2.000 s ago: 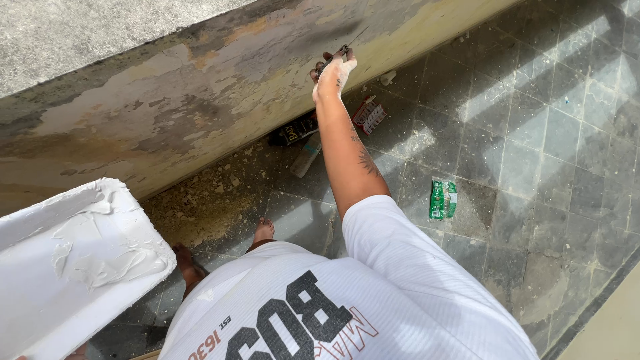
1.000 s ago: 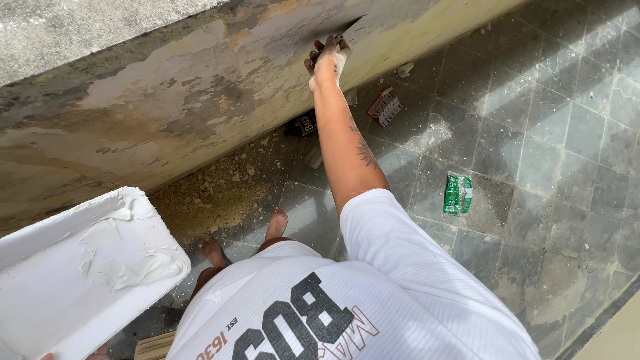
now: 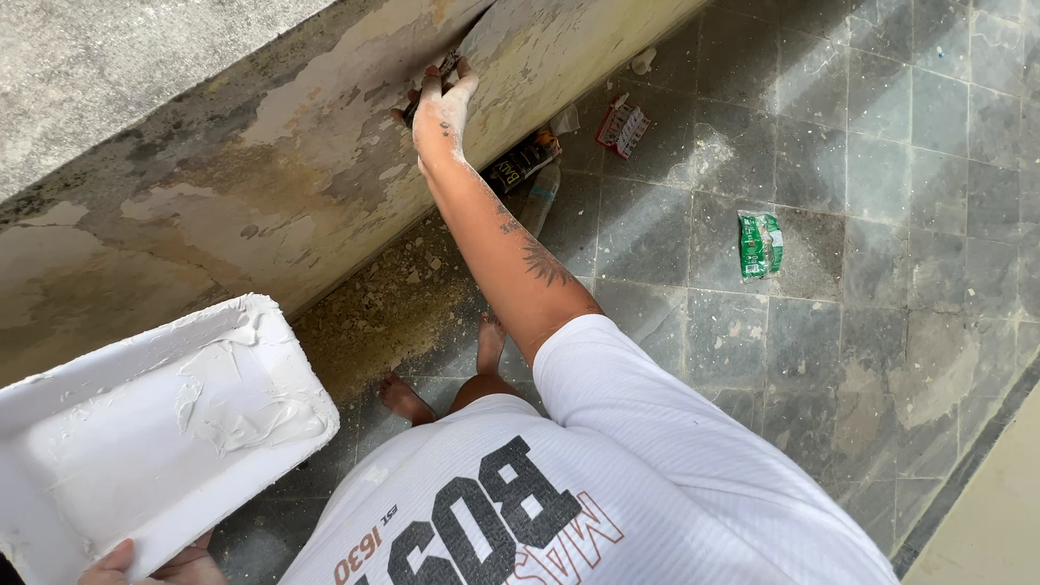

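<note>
My left hand [image 3: 166, 565] grips the lower edge of a white rectangular plastic tray [image 3: 122, 455], whose inside is smeared with white paste, thickest at its right end. My right hand [image 3: 443, 101], dusted white, is closed around a dark hand tool [image 3: 449, 63] against the face of a low wall [image 3: 325, 122]. The fingers hide most of the tool, so its exact kind is unclear. Patches of peeling, stained paint cover the wall, and a thin dark line runs up from the hand along its surface.
Crumbled debris [image 3: 390, 301] lies at the wall's foot beside my bare feet. A black packet [image 3: 520, 162], a clear plastic bottle [image 3: 540, 199], a red and white packet [image 3: 623, 127] and a green wrapper [image 3: 760, 245] are on the grey tiled floor. A rough concrete ledge [image 3: 122, 73] tops the wall.
My right hand has moved left along the wall, the tool still in it. The tray remains in my left hand.
</note>
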